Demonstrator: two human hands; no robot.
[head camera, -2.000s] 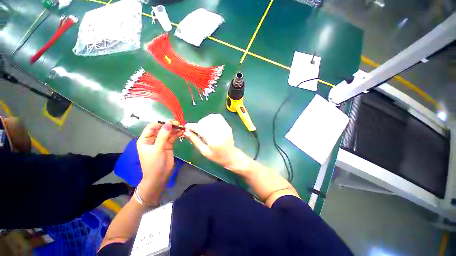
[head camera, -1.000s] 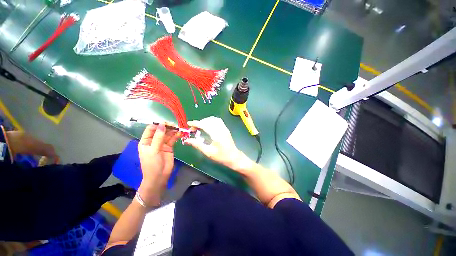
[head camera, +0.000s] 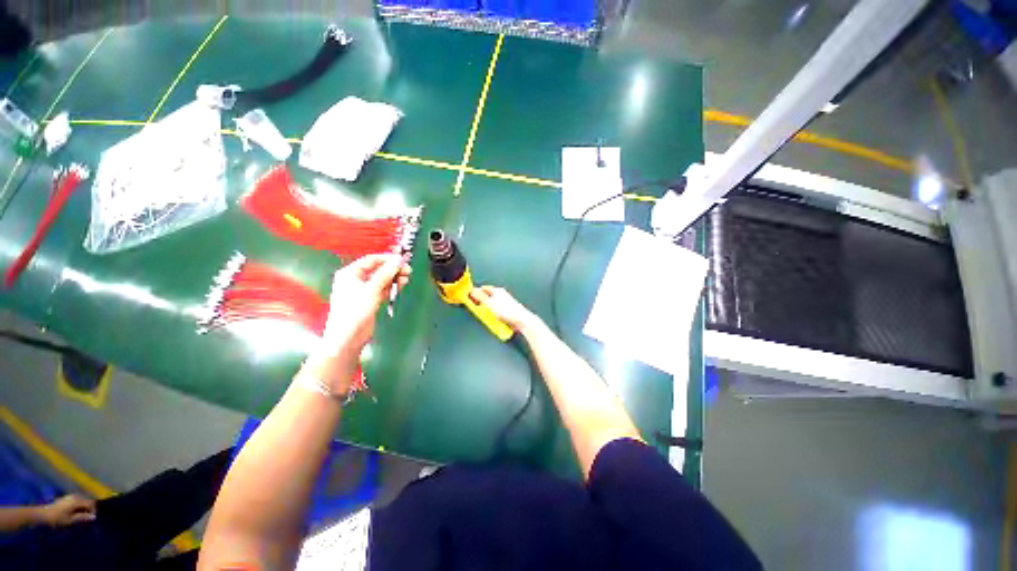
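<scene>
My right hand (head camera: 499, 309) is closed round the yellow heat gun (head camera: 466, 292), whose black and metal nozzle points away from me, up and slightly left. My left hand (head camera: 362, 292) is over the green bench at the near end of the upper red wire bundle (head camera: 323, 225). Its fingers pinch something small with pale tips; whether it is a wire end or a sleeve is too small to tell. The lower red wire bundle (head camera: 271, 299) lies partly under my left hand and wrist.
A plastic bag (head camera: 160, 184), white packet (head camera: 348, 136) and third red bundle (head camera: 47, 225) lie on the green bench (head camera: 480, 396). A dark cable bundle (head camera: 296, 80) is at the back. Paper sheets (head camera: 647, 294) lie right, beside the mesh-belt machine (head camera: 842, 284). Another person's hand (head camera: 69, 510) shows lower left.
My right hand has left the small work and taken hold of the heat gun, which is shifted and turned. My left hand has moved forward to the upper red bundle's end. The view has shifted.
</scene>
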